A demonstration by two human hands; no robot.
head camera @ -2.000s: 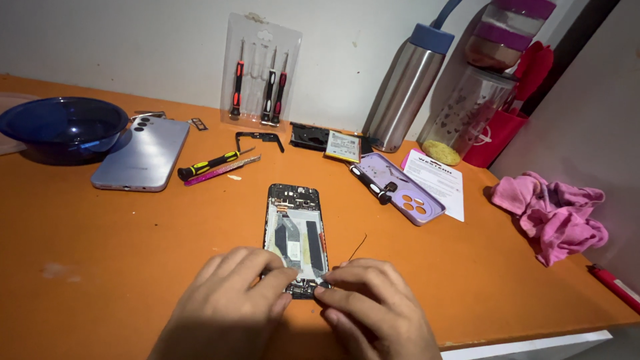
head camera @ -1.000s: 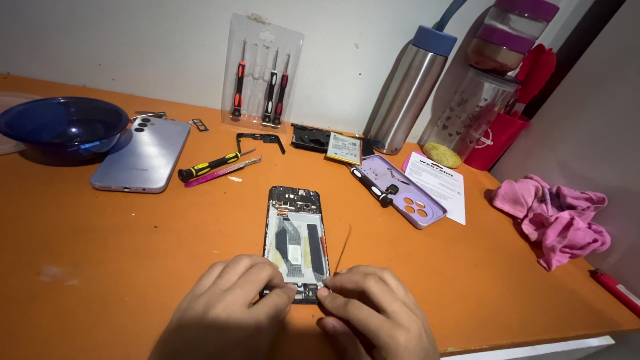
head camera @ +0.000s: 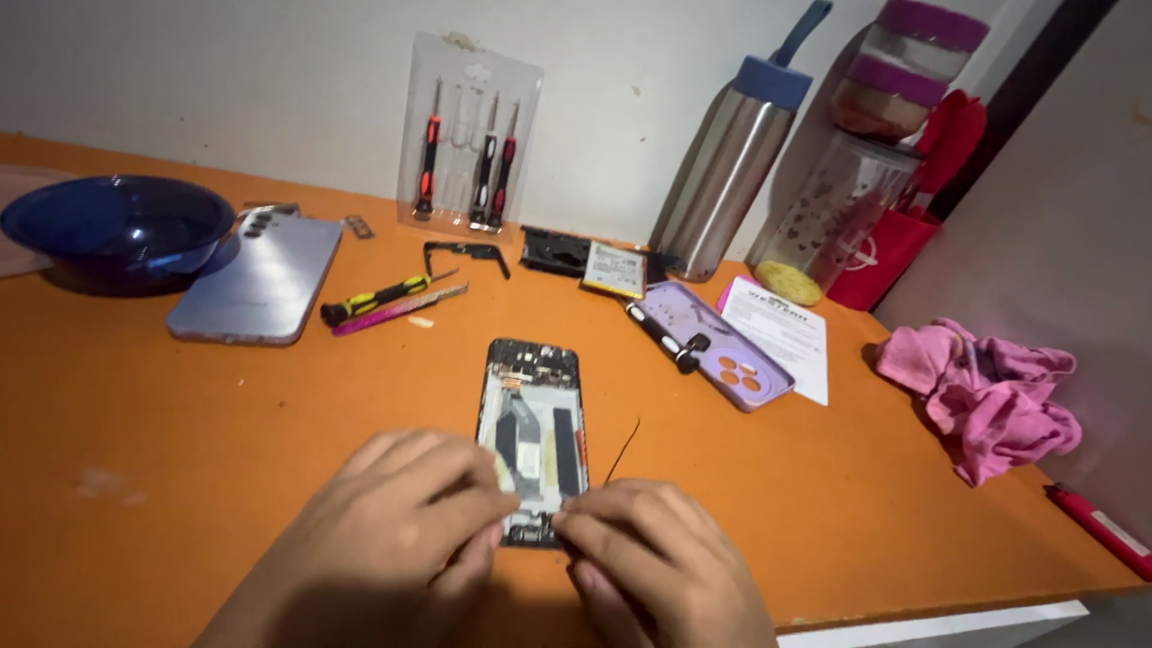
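An opened smartphone [head camera: 531,432] lies on the orange table, its inside facing up, with a grey flex cable [head camera: 522,423] along the middle. My left hand [head camera: 405,522] rests at its lower left edge, fingertips on the lower part. My right hand [head camera: 648,549] touches the lower right corner with thumb and fingers. A thin dark wire [head camera: 623,448] rises from beside my right fingers. Whether either hand pinches a small part cannot be seen, since the fingers hide it.
Behind lie a yellow-black screwdriver [head camera: 378,299], pink tweezers [head camera: 400,310], a black frame piece [head camera: 466,249], a battery [head camera: 615,270], a purple phone case [head camera: 720,346] and a black-and-white screwdriver [head camera: 661,336]. A silver phone [head camera: 261,283] and blue bowl [head camera: 117,229] stand left, a pink cloth [head camera: 981,387] right.
The thin wire beside my right hand has changed its slant. Both hands stay at the phone's lower end.
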